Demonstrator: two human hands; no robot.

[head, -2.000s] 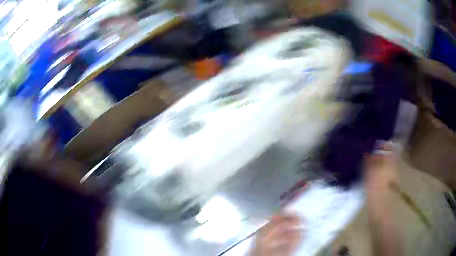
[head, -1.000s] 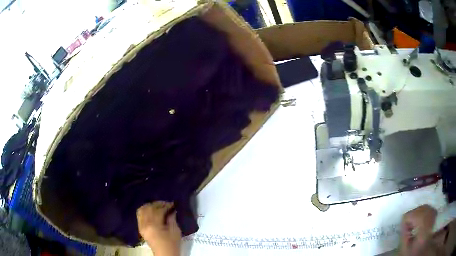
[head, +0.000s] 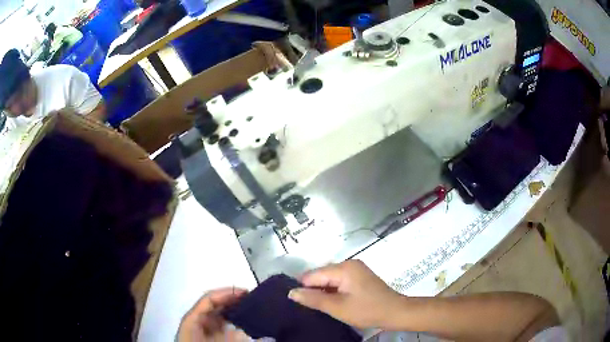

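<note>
A dark purple-black fabric piece is held between my two hands, just in front of the machine bed's front edge. My left hand grips its left end, partly cut off by the bottom of the picture. My right hand pinches its upper right edge between thumb and fingers. The white sewing machine stands beyond, with its presser foot and needle lit by the lamp. The lower part of the fabric runs out of the picture.
Red-handled snips lie on the silver bed. Dark pieces are piled at the table's right end. A carton of dark pieces stands at left. A person sits at upper left. A printed scale runs along the table edge.
The view has swung right from the carton to the machine. My left hand has left the carton and now holds a dark piece; my right hand has come onto it too.
</note>
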